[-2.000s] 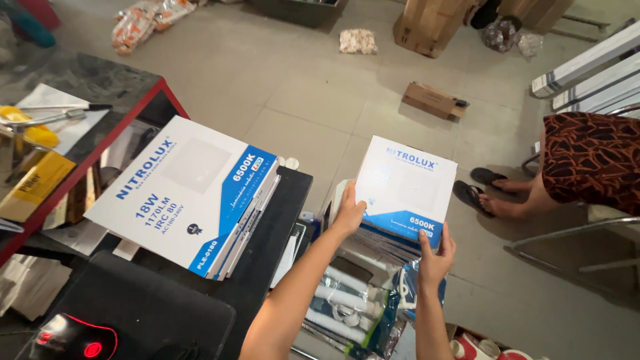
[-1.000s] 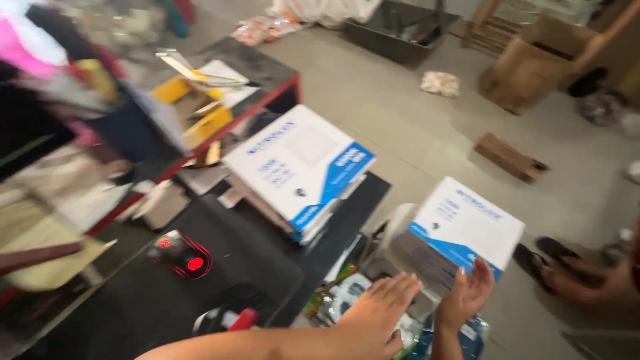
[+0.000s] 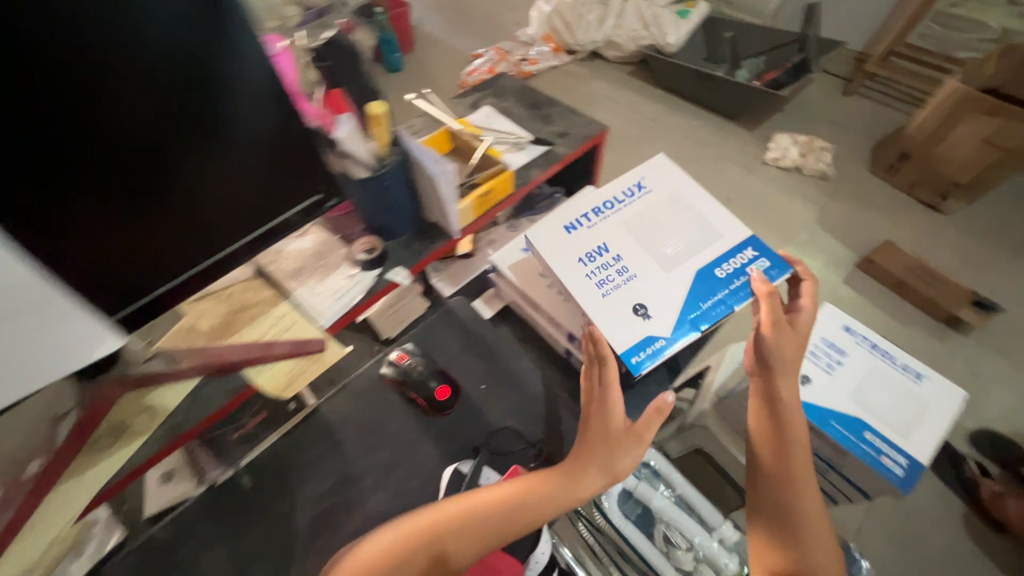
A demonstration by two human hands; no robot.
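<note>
A white and blue Nitrolux lamp box (image 3: 640,264), tilted, is at the right end of the black desk. My right hand (image 3: 780,320) grips its right corner, thumb on the printed face. My left hand (image 3: 612,408) touches the lower left edge with its fingers, the thumb spread away. More boxes (image 3: 540,300) lie stacked just behind and beneath it. Another stack topped by a similar Nitrolux box (image 3: 880,384) stands to the right of my right forearm.
A computer mouse (image 3: 420,378) with red lights lies on the black desk (image 3: 336,472). A dark monitor (image 3: 152,136) is at the left. Packaged white tubes (image 3: 668,504) are below my hands. A yellow box (image 3: 488,188) and flattened cardboard (image 3: 924,284) lie beyond. A person's foot (image 3: 1000,488) shows at right.
The view has swung left. My hands have left the right-hand box stack, which they held two seconds ago, and are now at the box on the desk, which has been lifted at an angle.
</note>
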